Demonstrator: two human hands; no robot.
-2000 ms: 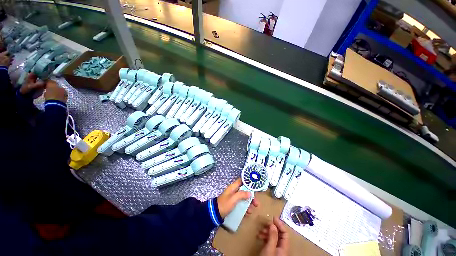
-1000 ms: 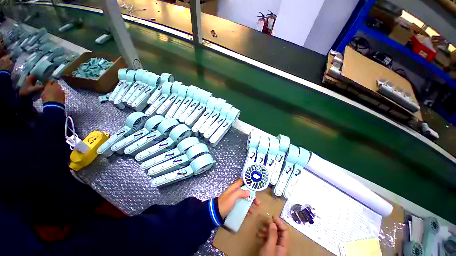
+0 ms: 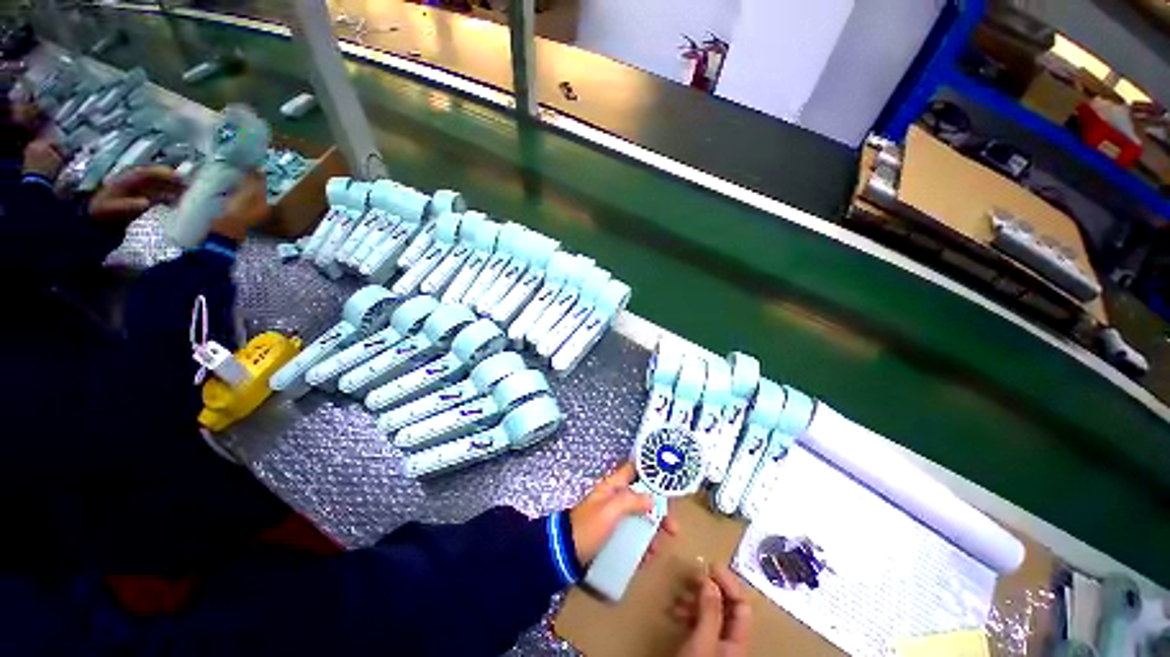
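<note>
My left hand (image 3: pixel 613 516) is closed around the handle of a pale mint handheld fan (image 3: pixel 670 460), over the cardboard sheet (image 3: pixel 597 625). The fan's round grille faces up and has a dark blue disc at its centre. My right hand (image 3: pixel 716 616) is at the lower edge, partly cut off, with thumb and forefinger close together. Whether it holds something tiny cannot be told. A small dark cluster (image 3: pixel 792 562) lies on the white printed paper sheet (image 3: pixel 873 565), right of my right hand.
Standing fans (image 3: pixel 757 443) are just beyond my hands, with more rows of fans (image 3: pixel 494 276) to the left on bubble wrap (image 3: pixel 336 469). A yellow power strip (image 3: pixel 248 379), a white roll (image 3: pixel 911 488), a yellow notepad (image 3: pixel 943 643) and a green belt (image 3: pixel 719 276) surround them. A co-worker's hand (image 3: pixel 240 205) is far left.
The whole view has shifted slightly. The co-worker at the left has raised a mint fan near the parts box. My hands and the fan in my left hand keep nearly the same pose.
</note>
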